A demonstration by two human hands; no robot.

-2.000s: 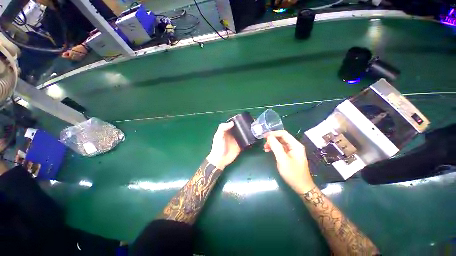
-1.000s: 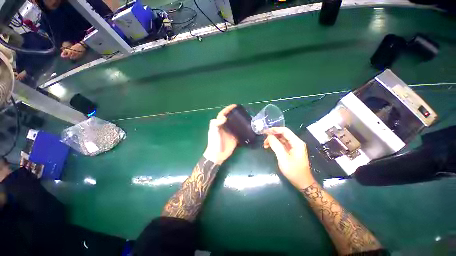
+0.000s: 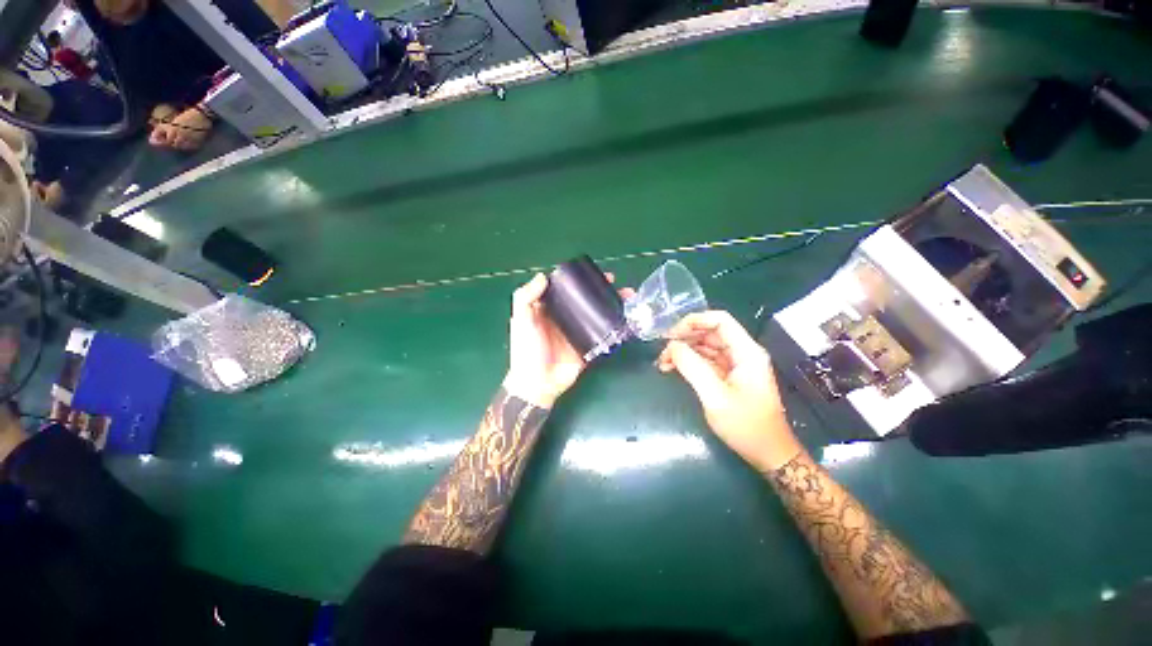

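Observation:
A matte black cylindrical unit [image 3: 584, 305] is held tilted in my left hand [image 3: 541, 351], above the green belt. A clear plastic part [image 3: 670, 300] is beside the unit's right end; my right hand [image 3: 718, 369] has its thumb and fingertips at the clear part's lower edge. Whether the clear part touches the unit cannot be told. The unit's far side and part of my left fingers are hidden behind it.
A screw feeder [image 3: 948, 322] stands at right, a black driver [image 3: 1011, 423] below it. A clear bag of small parts [image 3: 240, 345] and a blue box [image 3: 123, 389] are at left. Black units lie on the green belt [image 3: 417, 240], at left and far right. Another person's hand [image 3: 181, 128] shows upper left.
The unit in my left hand has turned, its right end now facing lower right. The units on the far belt have moved right, and one by the bag has come further into view.

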